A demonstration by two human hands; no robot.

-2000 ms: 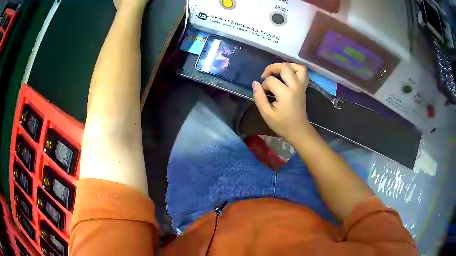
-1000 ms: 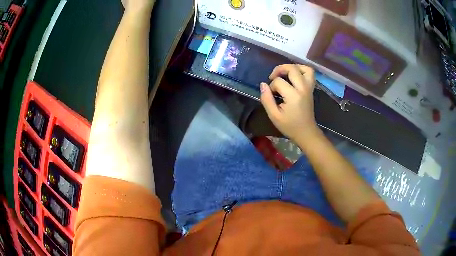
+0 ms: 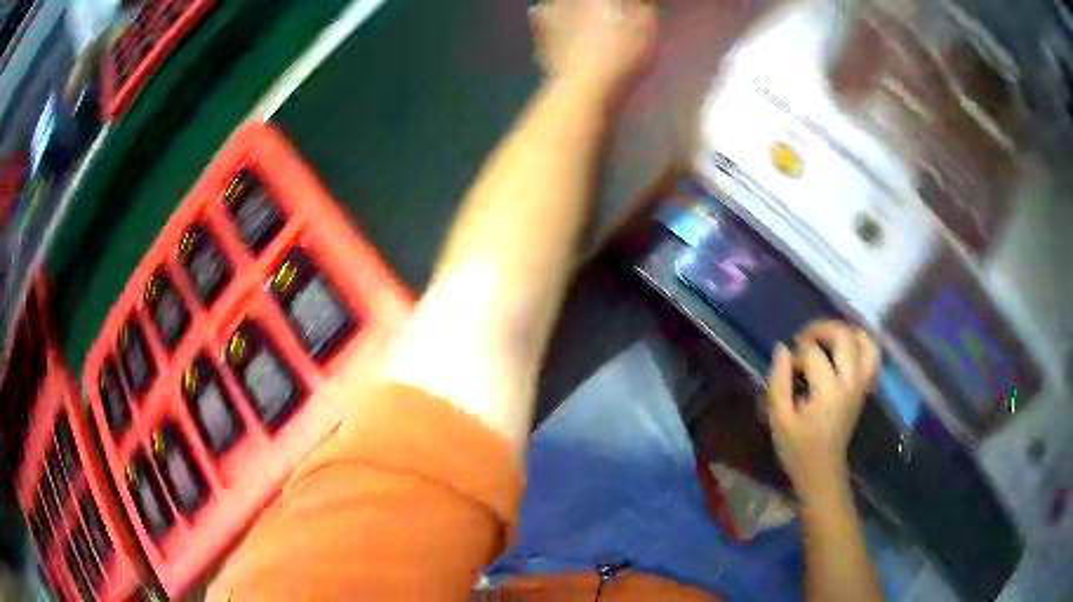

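Observation:
My left hand (image 3: 594,41) is at the top edge, blurred, over the dark green surface beside the tester (image 3: 824,165); whether it holds anything cannot be told. My right hand (image 3: 824,394), fingers curled, is at the right end of the smartphone (image 3: 741,276), which lies lit below the tester's front. A thin silver tool, likely the wrench (image 3: 904,442), shows faintly beyond this hand. Whether the hand grips anything is unclear. A red-orange phone tray (image 3: 377,276) on the left holds closed flip phones (image 3: 315,308) in two rows of pockets.
A second red-orange tray (image 3: 61,500) lies at the lower left with dark phones. Another tray (image 3: 141,47) is at the upper left across a pale rail (image 3: 318,53). The tester's front has a yellow button (image 3: 786,158) and a dark-framed display (image 3: 965,339).
The view has swung left, so the trays and tester appear further right, and the image is blurred. My left hand now shows more fully at the top. My right hand stays by the smartphone.

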